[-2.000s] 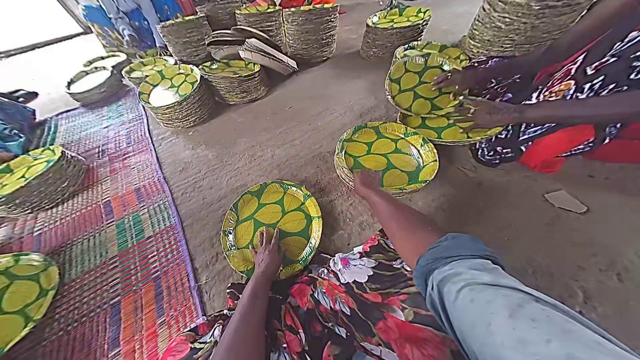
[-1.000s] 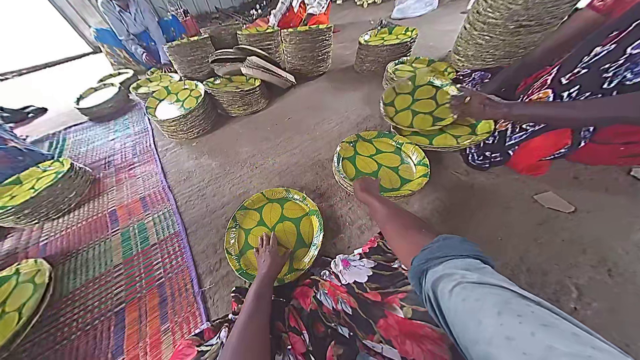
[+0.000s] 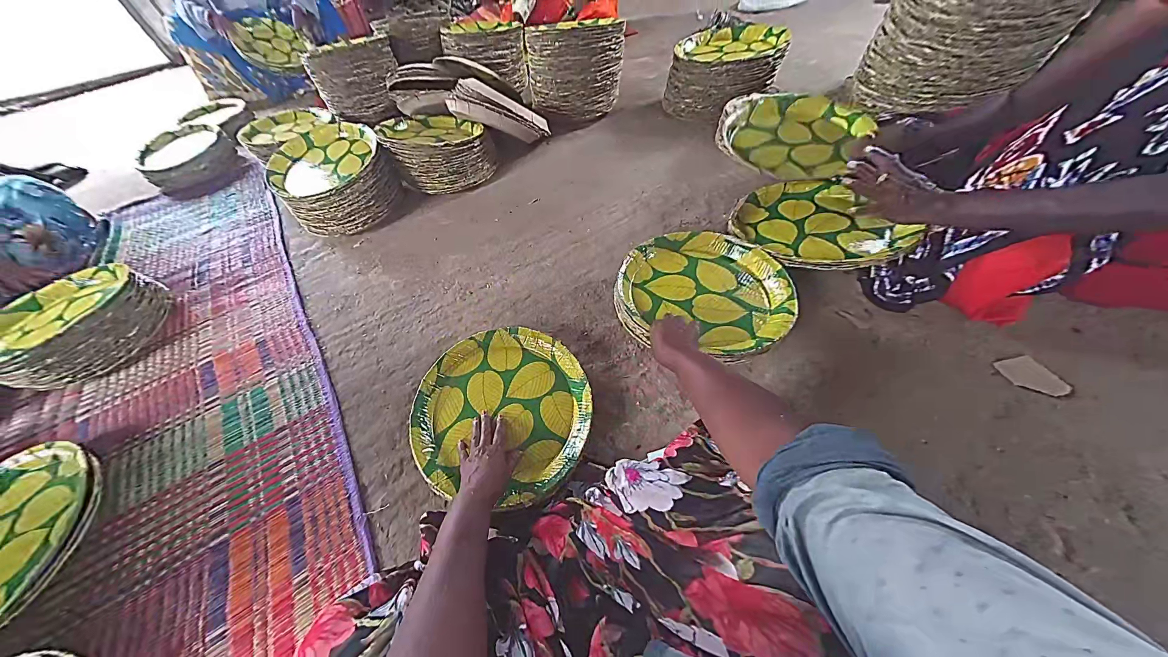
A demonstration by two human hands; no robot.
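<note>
My left hand (image 3: pixel 486 459) lies with spread fingers on a round plate (image 3: pixel 502 374) with a green and yellow leaf pattern, beside my floral skirt. My right hand (image 3: pixel 676 339) is at the near left edge of a short stack of leaf-patterned plates (image 3: pixel 716 283) on the floor; whether its fingers grip the rim cannot be told. Just beyond, another person's hand (image 3: pixel 890 182) touches leaf-patterned plates, one (image 3: pixel 794 137) tilted up behind another (image 3: pixel 803 224).
A woven striped mat (image 3: pixel 219 438) lies at the left with stacks of plates (image 3: pixel 82 328) on it. More stacks (image 3: pixel 342 187) stand at the back. A flat brown scrap (image 3: pixel 1032 375) lies on the floor at the right.
My hands stay on the same plates. At the right, the other person's hand and the upper plate have shifted. The view has tilted slightly.
</note>
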